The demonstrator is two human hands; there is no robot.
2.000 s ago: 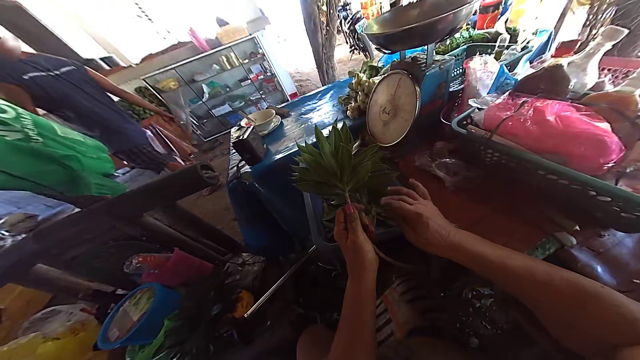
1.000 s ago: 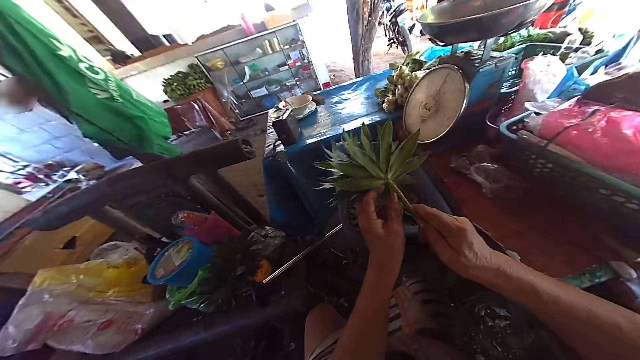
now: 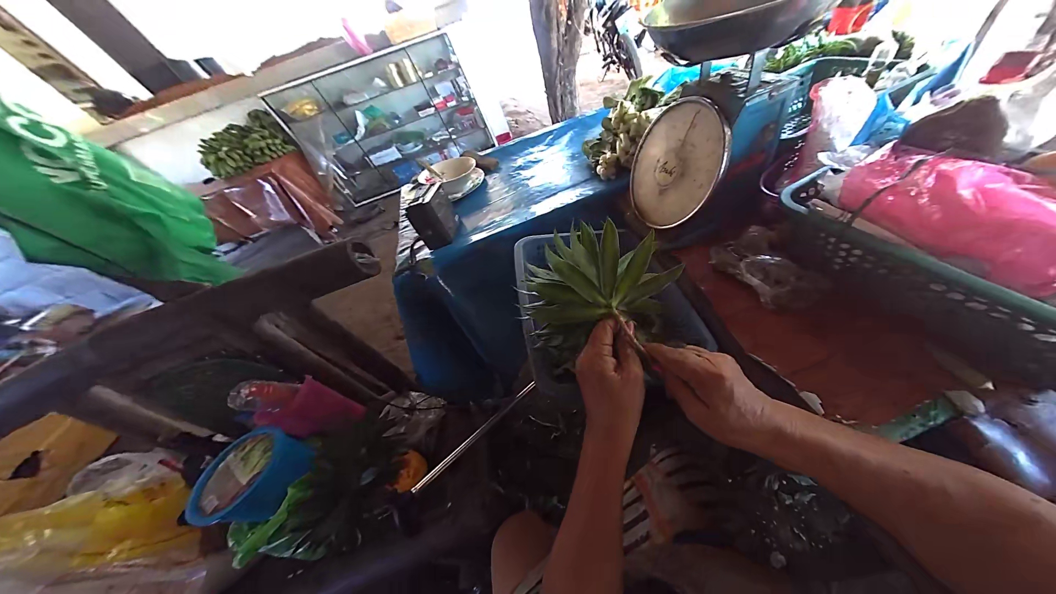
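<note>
A fanned bunch of pointed green leaves point(image 3: 598, 276) stands above a plastic bin point(image 3: 528, 330), which holds more dark greenery. My left hand point(image 3: 610, 367) is closed around the base of the bunch, thumb and fingers pinching the stems. Close on its right, my right hand point(image 3: 705, 388) has its fingertips on a thin brownish strip or stem that runs from the base of the bunch. Whether this strip is part of the plant or a tie cannot be told.
Behind the bin, a blue-covered table point(image 3: 536, 177) bears a bowl point(image 3: 450, 173) and a dial scale point(image 3: 681, 162). A crate point(image 3: 916, 256) with a pink plastic bag point(image 3: 961, 214) lies right. Left are a wooden rail point(image 3: 190, 318), a blue bucket point(image 3: 252, 478) and a glass cabinet point(image 3: 388, 115).
My right hand, apart with spread fingers two seconds ago, has come in to the stems beside my left hand. The view has swung left.
</note>
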